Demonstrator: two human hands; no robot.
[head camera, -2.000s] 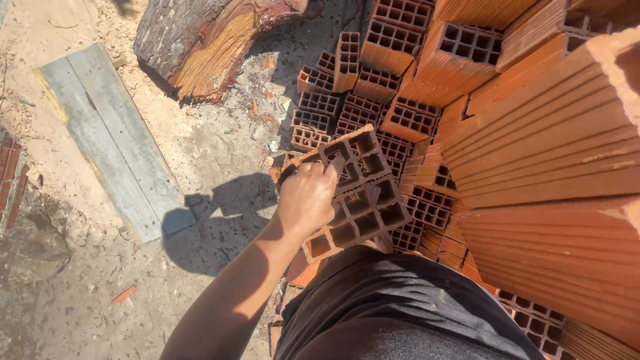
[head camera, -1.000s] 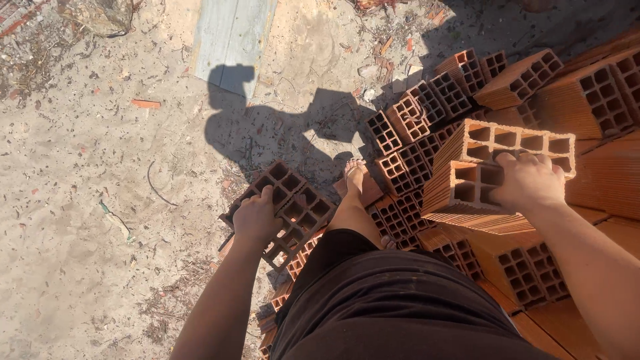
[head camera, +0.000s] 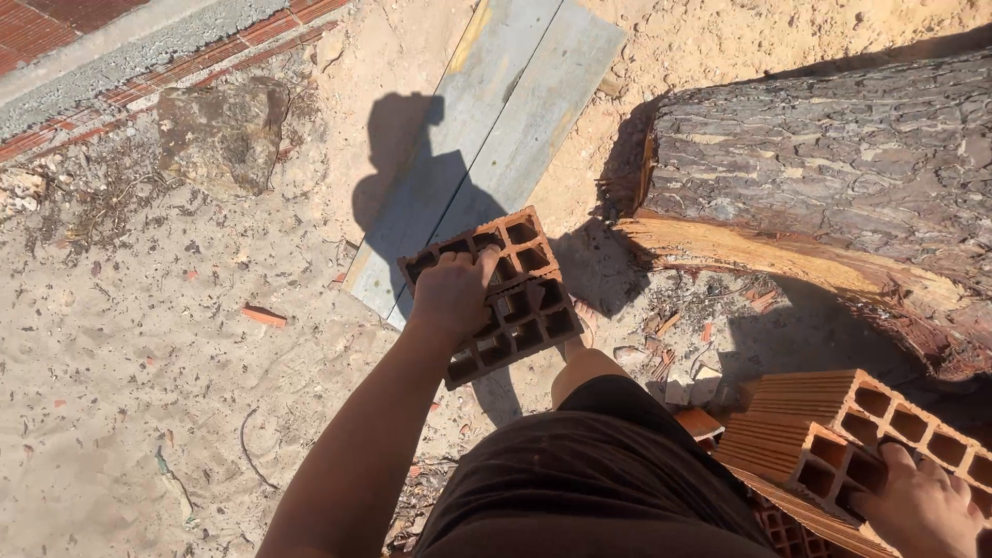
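My left hand (head camera: 453, 298) grips a pair of hollow clay bricks (head camera: 515, 310) by their open-celled ends, fingers hooked into the holes. This pair hangs over the sandy ground, near the lower end of two grey boards. At the lower right, my right hand (head camera: 918, 496) has its fingers in the cells of another pair of hollow clay bricks (head camera: 790, 426), whose ribbed sides face left. The undersides of both pairs are hidden.
Grey boards (head camera: 496, 147) lie on the sand ahead. A thick log (head camera: 821, 155) with torn bark lies at the right. A rough stone (head camera: 225, 136) sits near a brick-edged slab (head camera: 139, 46) at the upper left. More hollow bricks (head camera: 783, 527) show below my right hand. Brick shards litter the ground.
The view has shifted strongly, from the brick pile toward the boards and log. Both hands still hold their bricks. One leg now shows forward, beside the left-hand pair.
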